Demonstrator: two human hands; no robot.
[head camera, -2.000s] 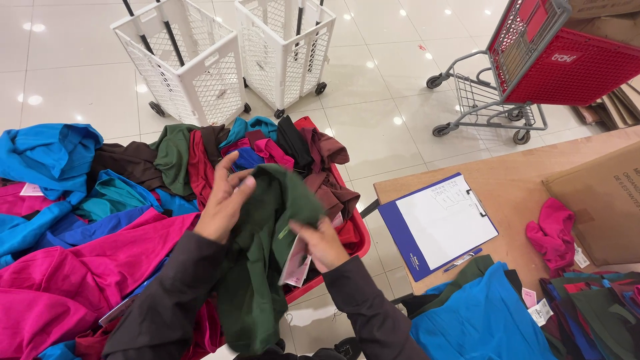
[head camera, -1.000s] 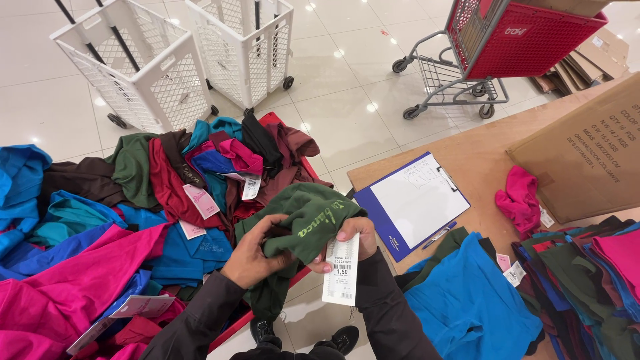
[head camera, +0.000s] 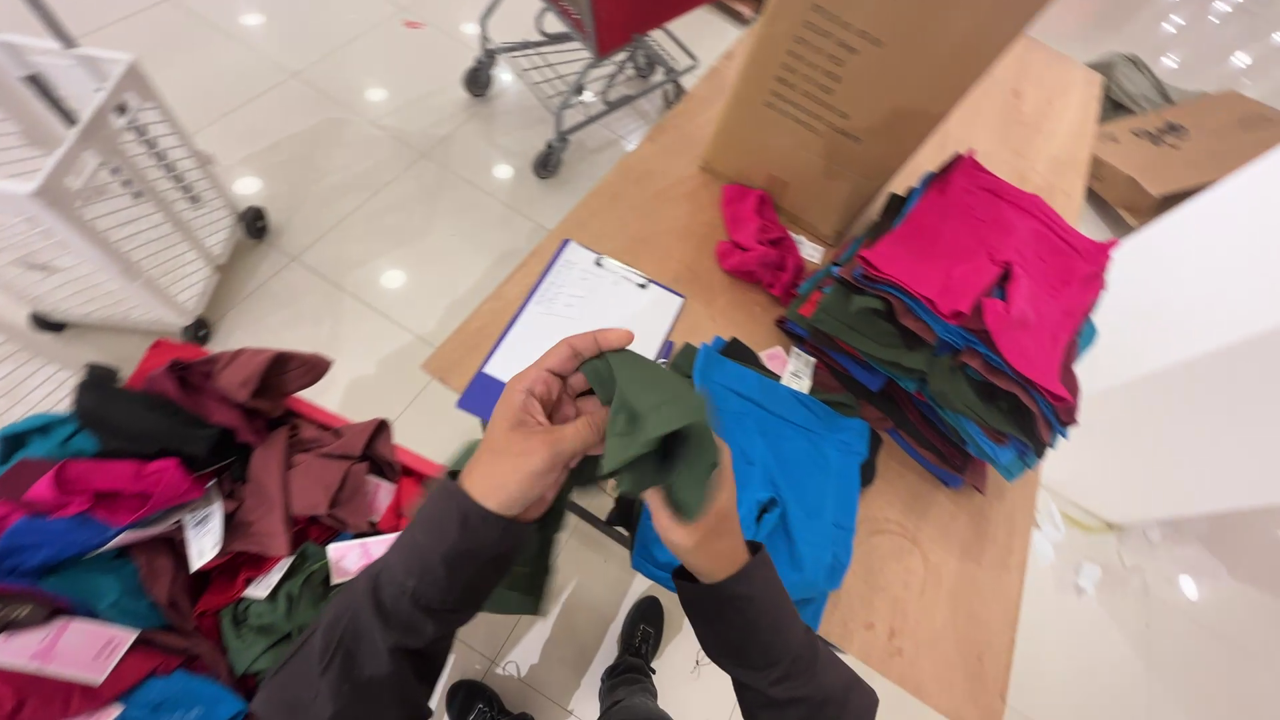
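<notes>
Between my two hands is a dark green stretch garment (head camera: 655, 425), bunched, with part of it hanging below. My left hand (head camera: 540, 425) grips its upper left edge. My right hand (head camera: 705, 520), slightly blurred, holds its lower right side. Just right of it, bright blue shorts (head camera: 790, 460) lie on the near edge of the wooden table, over darker garments with tags. Behind my hands a blue clipboard (head camera: 590, 310) with a written sheet rests on the table. At the lower left, a red container (head camera: 415, 462) is heaped with mixed coloured garments and tags.
A tall stack of folded garments (head camera: 950, 320) topped by pink shorts stands on the table (head camera: 920, 580). A crumpled pink garment (head camera: 758, 240) lies beside a cardboard box (head camera: 850, 90). White wheeled baskets (head camera: 120, 200) and a shopping cart (head camera: 590, 70) stand on the floor. A white surface is at right.
My hands have moved the green garment from over the heap towards the table. Its white price tag, held up one second ago, is now out of sight. The view has swung right.
</notes>
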